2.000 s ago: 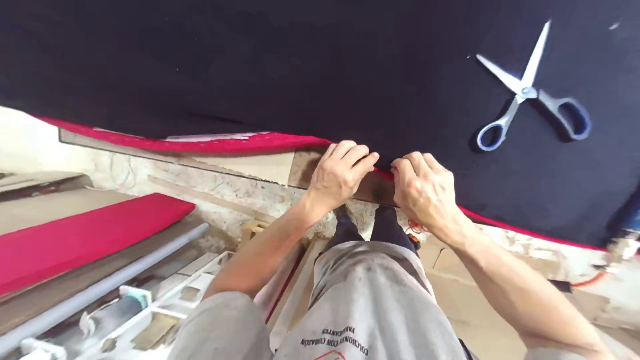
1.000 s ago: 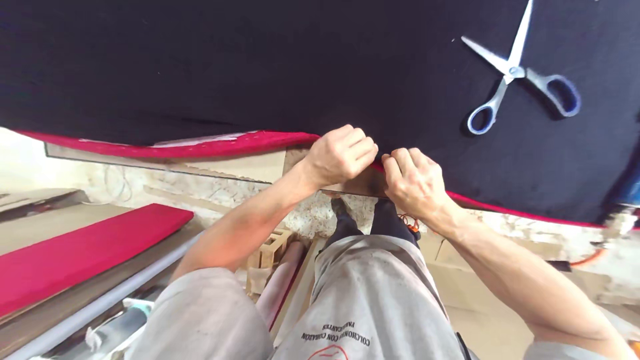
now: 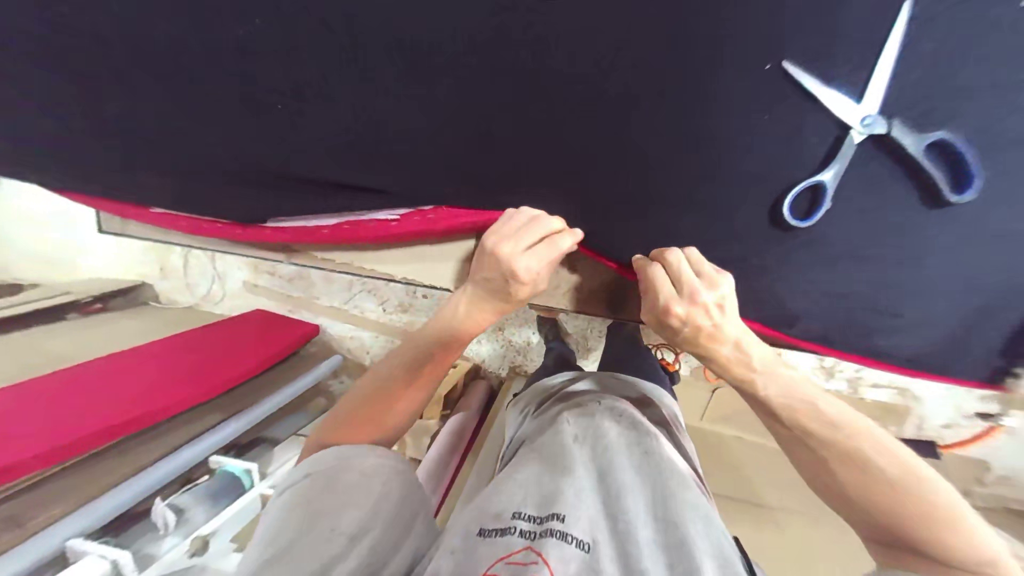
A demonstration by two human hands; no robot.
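Note:
Black fabric (image 3: 480,112) covers the upper part of the view, with red fabric (image 3: 336,230) along its near edge. My left hand (image 3: 524,252) pinches this edge near the centre, fingers closed. A short way to the right, my right hand (image 3: 690,296) grips the same edge, and a thin red strip shows between the two. Open scissors (image 3: 870,124) with grey and blue handles lie on the black fabric at the upper right, touched by neither hand. The fingertips' hold on the cloth is partly hidden.
A red padded panel (image 3: 160,384) lies at the lower left, beside a grey tube (image 3: 184,456) and white frame parts (image 3: 208,520). Below the fabric edge runs a board (image 3: 400,264). An orange cord (image 3: 972,438) is at the right, and my feet stand beneath the edge.
Both hands remain on the fabric edge, and a longer stretch of red strip now shows between them. A blue object at the right edge has gone out of view.

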